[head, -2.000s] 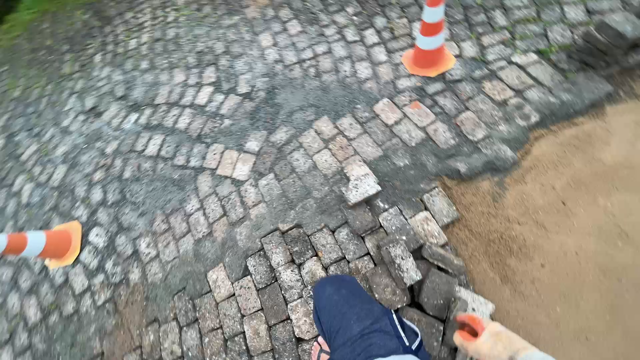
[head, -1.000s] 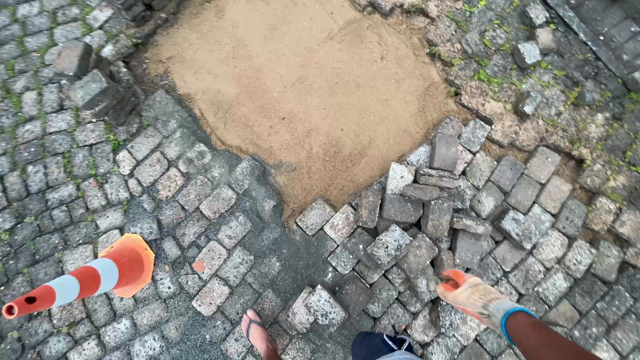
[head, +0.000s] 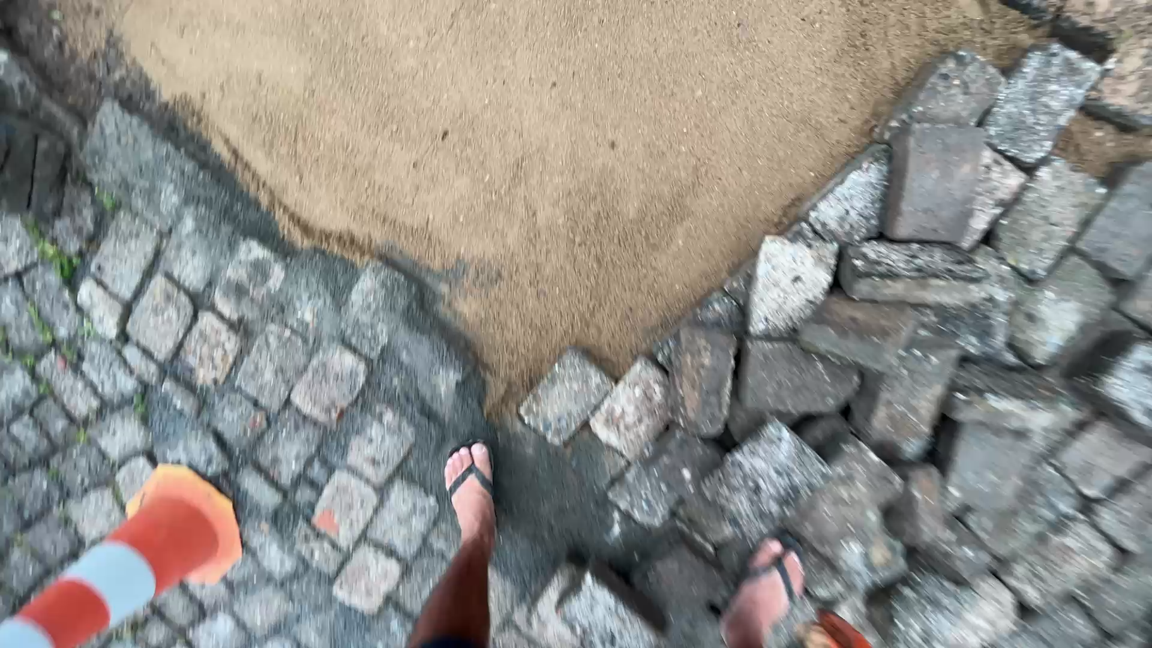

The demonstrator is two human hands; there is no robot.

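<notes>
Only the orange-coated fingertips of the work glove on my right hand show, at the bottom edge, beside my sandalled right foot. Whether those fingers hold anything is hidden. My left hand is out of view. Near the glove lie loose grey stone paving blocks, some tilted or stacked. My left foot in a flip-flop stands on dark grit by the lower tip of the bare sand bed. Two pale blocks lie side by side along that sand edge.
An orange-and-white traffic cone stands at lower left on laid cobblestones. Loose blocks border the sand on the right, with uneven gaps between them. More dark stones are at the upper left edge.
My gloved right hand, fully seen one second ago at lower right, now shows only fingertips at the bottom edge. The view has moved nearer the sand bed, and both feet are now visible.
</notes>
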